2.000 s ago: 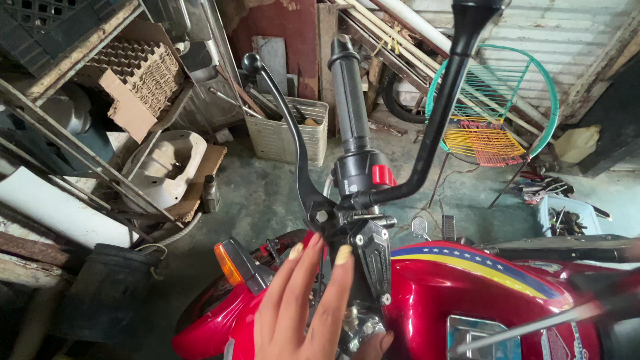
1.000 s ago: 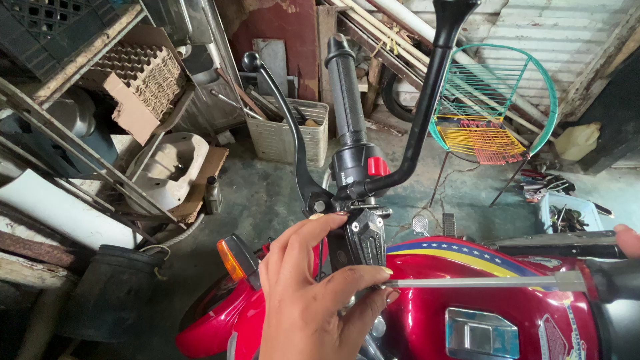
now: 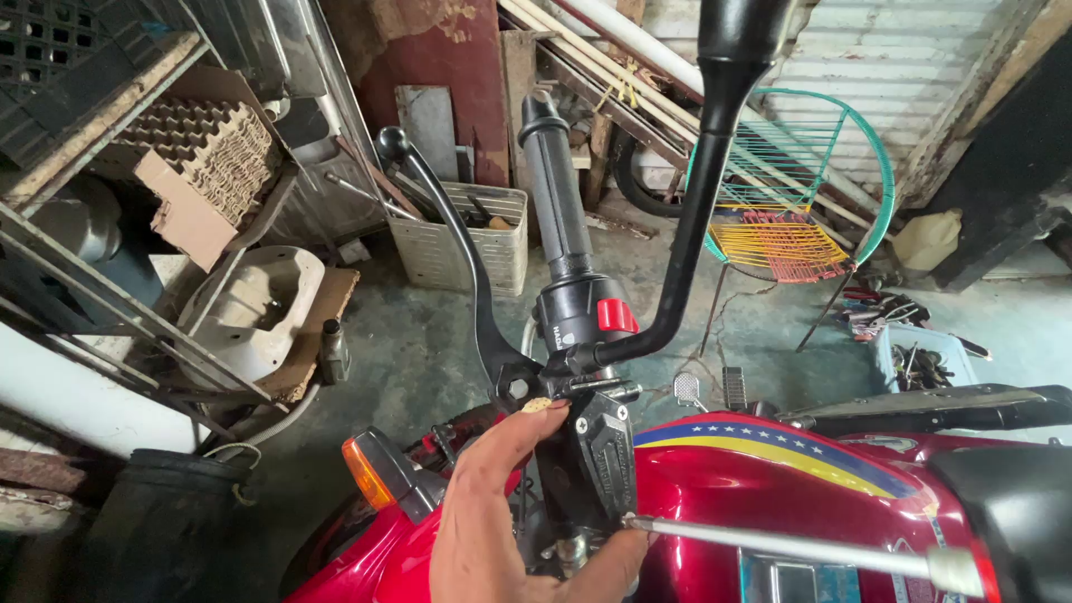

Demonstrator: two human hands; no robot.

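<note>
My left hand (image 3: 511, 511) reaches up from the bottom centre, its index fingertip at the edge of the black brake fluid reservoir (image 3: 605, 456) on the motorcycle's handlebar. Its thumb lies by the screwdriver tip at the reservoir's lower screw (image 3: 628, 517). The screwdriver (image 3: 779, 543) extends to the right, its shaft nearly level; most of its handle is outside the view. My right hand is not visible. Above the reservoir are the brake lever (image 3: 465, 243), the rubber grip (image 3: 555, 193), the switch housing with a red switch (image 3: 617, 316) and the mirror stem (image 3: 687, 251).
The red fuel tank (image 3: 712, 486) and black seat (image 3: 1013, 494) lie at the right. An orange turn signal (image 3: 367, 473) projects at the left. Beyond are a metal shelf (image 3: 109, 109), a plastic crate (image 3: 461, 251), a corded chair (image 3: 871, 176) and a tub of tools (image 3: 963, 360).
My left hand has moved from open beside the reservoir to touching it. The screwdriver tip has come to the lower screw. My right hand, partly visible at the right edge one second ago, has left the view.
</note>
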